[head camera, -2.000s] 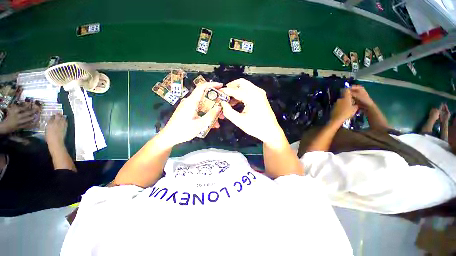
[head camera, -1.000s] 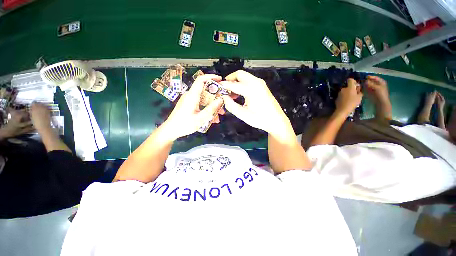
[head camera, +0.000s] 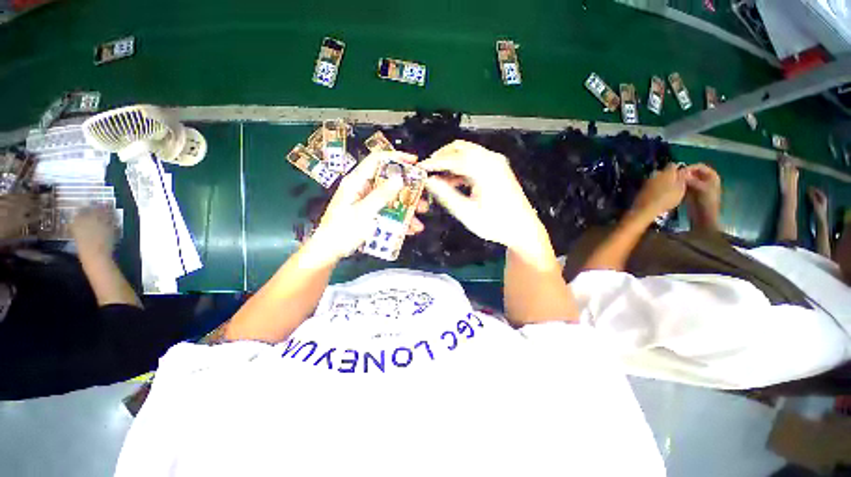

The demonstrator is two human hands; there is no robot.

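My left hand (head camera: 350, 210) holds a phone board (head camera: 394, 216), its white keypad end towards me and its orange and green part further away. My right hand (head camera: 476, 191) is at the board's upper right corner, thumb and forefinger pinched together; whether a small part is between them is too small to tell. A heap of glossy black parts (head camera: 569, 186) lies under and to the right of my hands. A fanned cluster of waiting boards (head camera: 333, 147) lies just left of the heap.
Several boards lie spaced on the green belt (head camera: 233, 56) beyond the pale rail (head camera: 271, 115). A cream desk fan (head camera: 131, 128), white paper strips (head camera: 160, 224) and ribbed trays (head camera: 79, 177) are at left. People's hands work at both sides; a grey metal bar crosses at right.
The boards on the belt have moved left. The held board now shows its keypad end, with my left thumb higher on it. My right fingers have shifted slightly right of its top end.
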